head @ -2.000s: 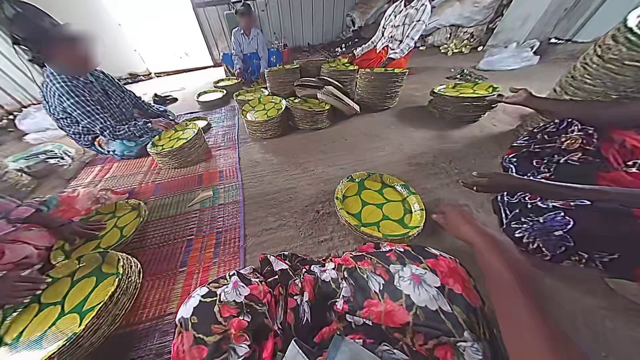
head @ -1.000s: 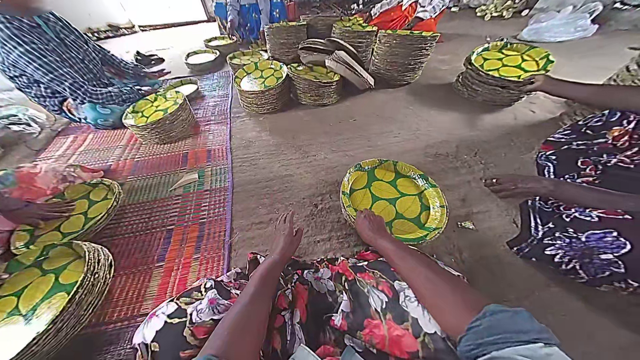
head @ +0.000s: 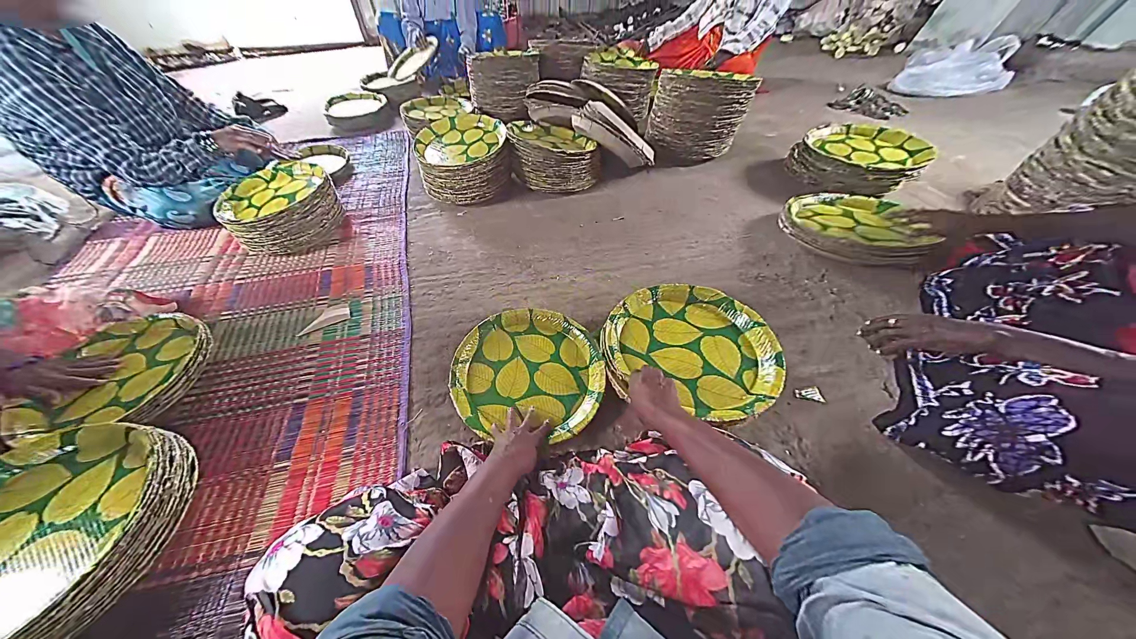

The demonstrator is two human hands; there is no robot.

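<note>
Two round plates with a yellow leaf print on green are on the floor before me. On the near rim of the left plate (head: 532,362) rests my left hand (head: 518,437), fingers spread. My right hand (head: 655,396) is at the lower left edge of a low stack of the same plates (head: 701,342), its fingers bent; whether they grip the rim is unclear. The plate and the stack lie side by side, their edges close together. A floral cloth (head: 621,532) covers my lap.
A woven striped mat (head: 311,355) lies at left, with plate stacks (head: 280,209) on and beside it. People sit on both sides; at right a person's hand reaches over another stack (head: 861,226). More stacks (head: 701,115) and a white plastic bag (head: 957,67) are further back.
A separate plate now lies under my left hand, left of the stack; one second ago that hand was over my lap. At right, the co-worker's plates now form two separate stacks.
</note>
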